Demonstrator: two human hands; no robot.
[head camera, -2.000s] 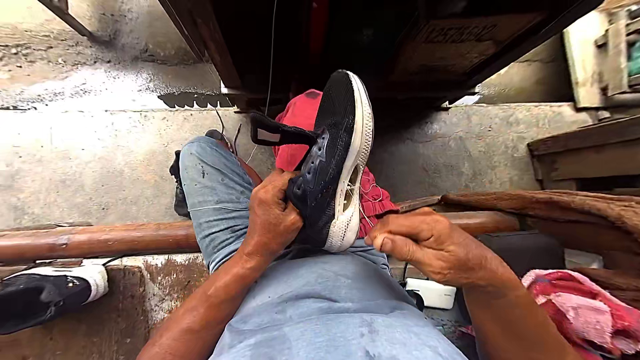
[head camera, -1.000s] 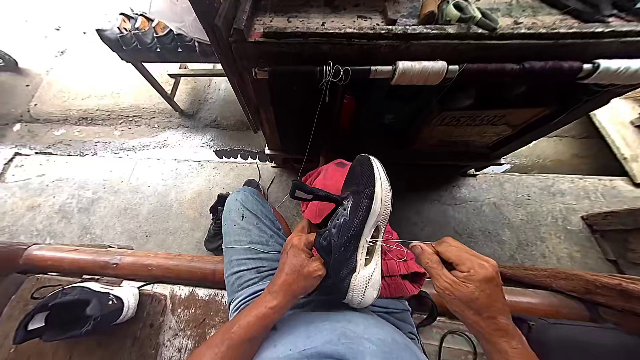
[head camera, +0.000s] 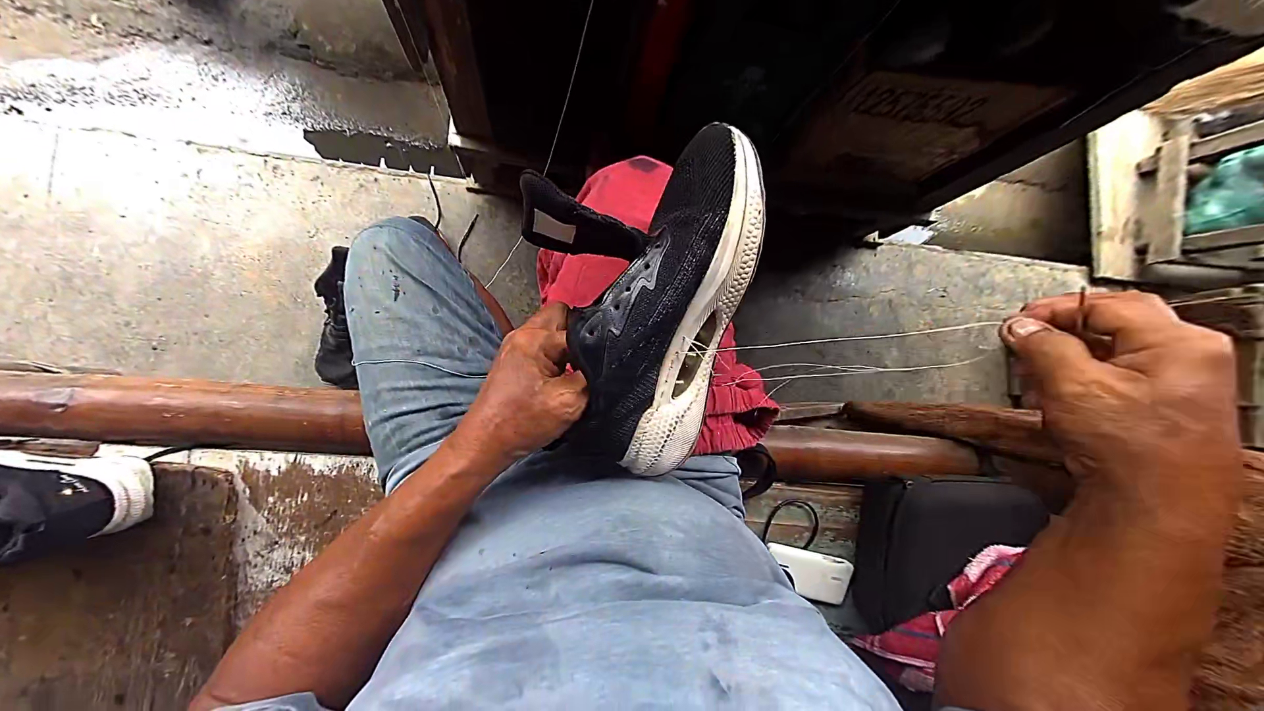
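A black knit sneaker (head camera: 681, 257) with a thick white sole (head camera: 736, 267) lies tilted on its side over a red cloth (head camera: 617, 197) on my lap. My left hand (head camera: 538, 385) grips its heel collar, the fingertips hidden inside the shoe. Pale thread (head camera: 869, 338) runs from the opening in the sole's side out to the right, where my right hand (head camera: 1116, 365) pinches it between thumb and fingers. A slim dark item shows at those fingers, too small to name. The shoe's black tongue (head camera: 578, 222) sticks out to the left.
A wooden pole (head camera: 178, 410) crosses in front of my body. Another black shoe with a white sole (head camera: 69, 499) lies at the left. A dark cabinet (head camera: 790, 89) stands ahead. At the lower right are a white device (head camera: 812, 573), a black case (head camera: 943, 543) and a checkered cloth (head camera: 923, 627).
My right hand has moved away from the sole to the right, drawing out a longer stretch of thread. My left hand still holds the heel. The view has tilted down since one second ago.
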